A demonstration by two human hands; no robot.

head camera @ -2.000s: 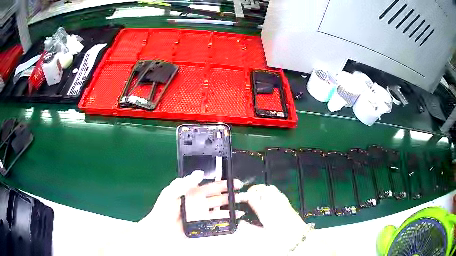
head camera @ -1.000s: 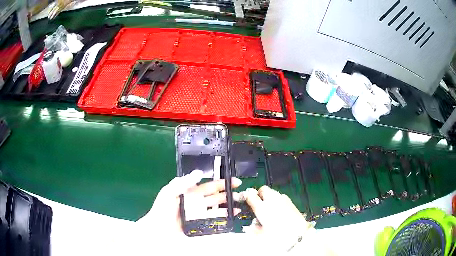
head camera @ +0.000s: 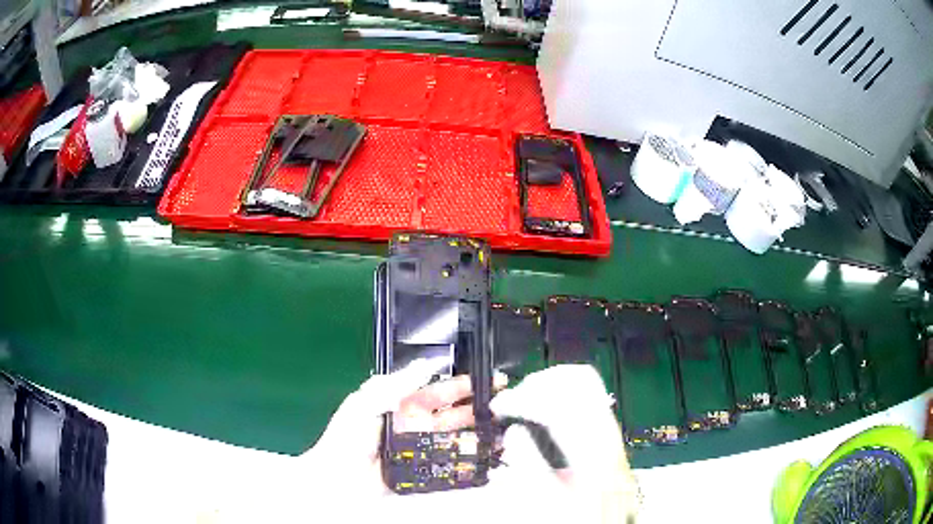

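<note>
A black phone middle frame [head camera: 438, 268] is held upright in front of me, its camera end away from me. It looks doubled, as if two frames overlap or it is blurred by motion. My left hand [head camera: 358, 430] grips it from the left and below, with fingers showing through its opening. My right hand [head camera: 573, 430] is at its lower right edge, bright and blurred; whether it grips the frame is hard to tell. A row of several overlapping phone middle frames [head camera: 645, 338] lies on the green surface [head camera: 205, 328] to the right.
A red plastic tray [head camera: 389, 230] behind holds frames at left and right. A black side tray [head camera: 82, 194] with a bottle and bags is at upper left. White rolls [head camera: 660, 169] lie beside the grey machine [head camera: 655, 92]. A green fan [head camera: 859, 471] is lower right; a black ridged tray [head camera: 51, 450] lower left.
The held frame has shifted slightly right and up, and its face now looks darker, with gold spots at the lower end. My right hand has moved slightly right. The frames at the far left edge have left view.
</note>
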